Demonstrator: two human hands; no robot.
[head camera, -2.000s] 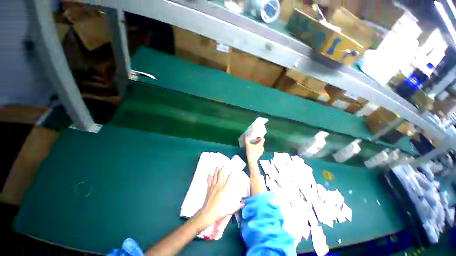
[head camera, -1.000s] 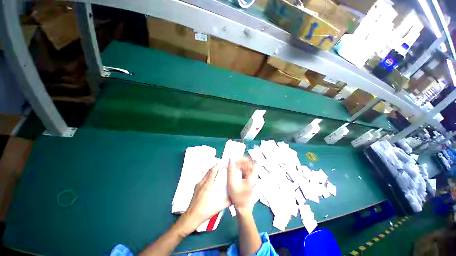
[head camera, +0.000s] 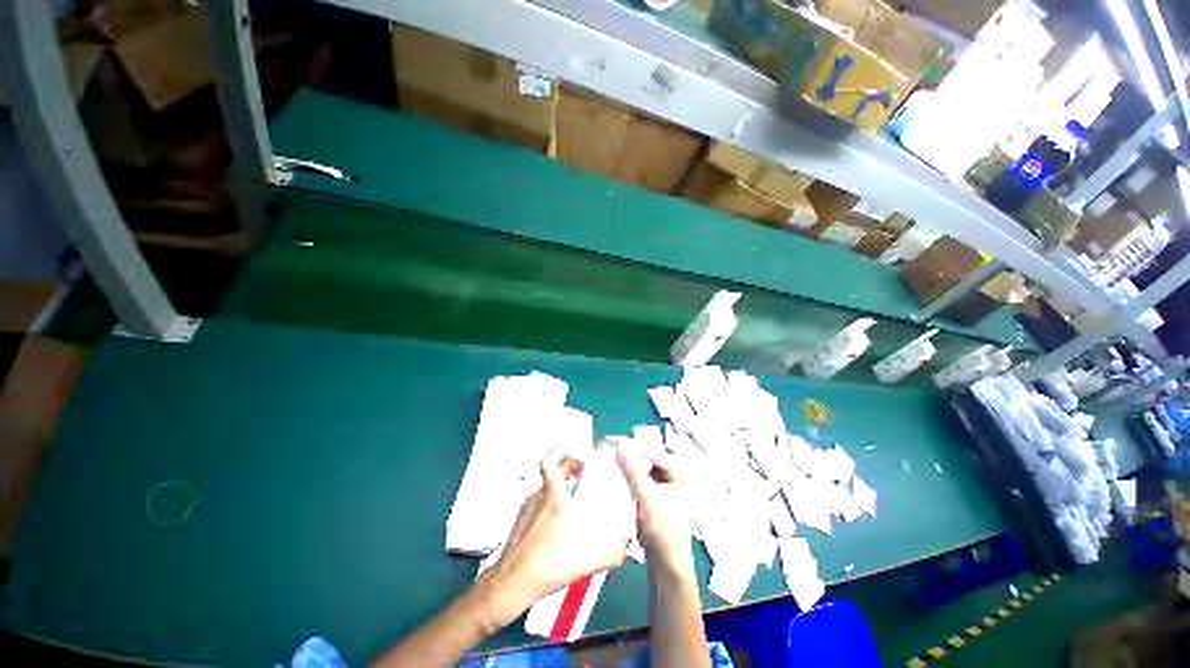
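My left hand (head camera: 535, 542) holds a white carton (head camera: 602, 502) over the stack of flat cartons (head camera: 503, 457). My right hand (head camera: 656, 502) has its fingertips at the carton's top end. Glare hides how far the carton is opened. Another flat carton with a red stripe (head camera: 570, 606) lies below my left hand. Small white paper inserts (head camera: 750, 457) lie in a loose heap to the right of my right hand.
Upright white boxes stand in a row on the green belt, the nearest box (head camera: 706, 329) behind the inserts. A yellow ring (head camera: 816, 411) lies behind the heap. A dark tray (head camera: 1011, 476) of pale items is at right. A grey shelf (head camera: 626, 65) crosses above.
My right hand has gone from the box on the belt to the carton in my left hand. The boxes on the belt have shifted right. More of the red-striped carton shows.
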